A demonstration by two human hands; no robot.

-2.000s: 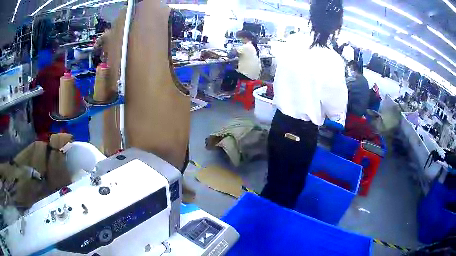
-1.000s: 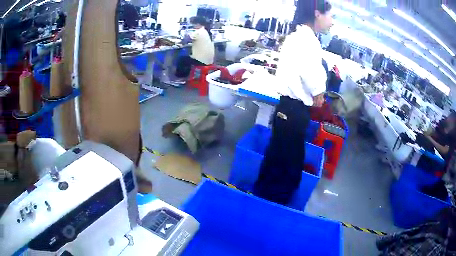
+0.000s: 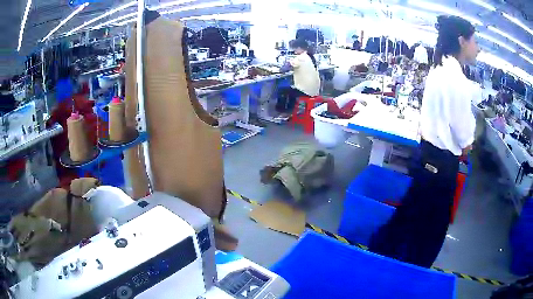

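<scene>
Neither of my hands is in the picture. Nearest in front of me is the white head of the sewing machine (image 3: 134, 251), at the lower left, with a dark control strip and a grey end cover. A large brown fabric panel (image 3: 175, 111) hangs upright behind it beside a white pole. Two tan thread cones (image 3: 76, 140) with pink tops stand on the stand at the left. A brown fabric pile (image 3: 49, 219) lies behind the machine head at the left.
A large blue bin (image 3: 362, 271) is at the lower right of the machine. Another blue bin (image 3: 374, 201) stands beyond it, beside a standing person (image 3: 447, 117) in a white top. Greenish fabric (image 3: 301, 169) and a brown piece (image 3: 279, 218) lie on the floor. Another person sits farther back.
The view has swung left since one second ago, so the machine and hanging panel appear farther right. The standing person in white is now farther right, beside the blue bin.
</scene>
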